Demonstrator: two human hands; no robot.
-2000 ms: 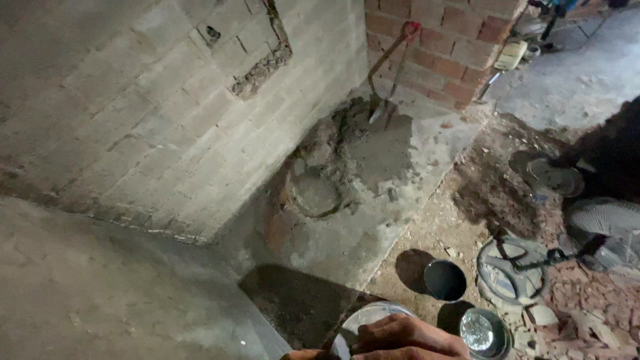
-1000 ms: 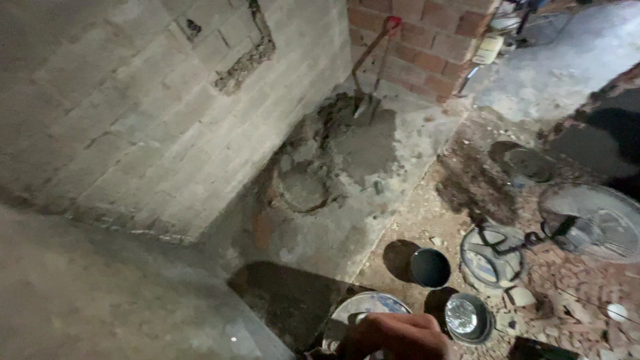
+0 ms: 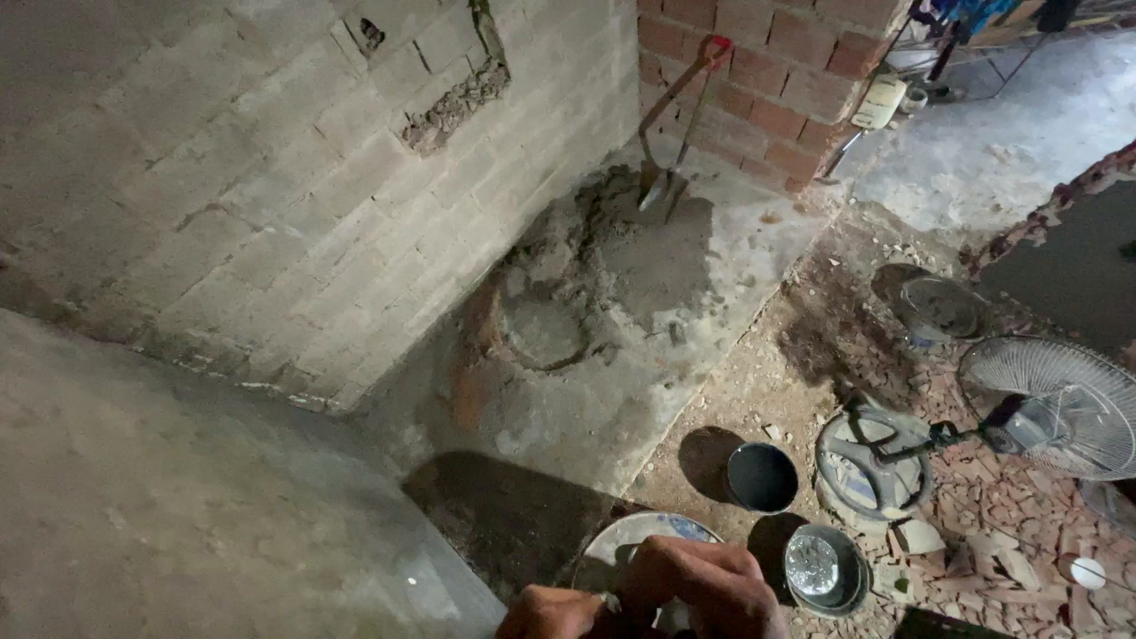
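Observation:
Both of my hands are at the bottom edge, close together above a round pale lid or container top. My right hand has its fingers bent; what lies under them is hidden. Beside it, my left hand shows only its knuckles, cut off by the frame. Right of the hands stand a black bucket and a bucket with shiny contents. Farther off, wet mortar lies on the concrete floor, and a shovel with a red handle leans at the brick wall.
A pedestal fan stands at right over broken tile rubble. A grey block wall with a chiselled channel runs along the left. Another round bucket sits beyond the fan base. A plastered surface fills the lower left.
My left hand shows more at the bottom edge than a second ago, beside my right hand. The shovel and buckets have stayed in place.

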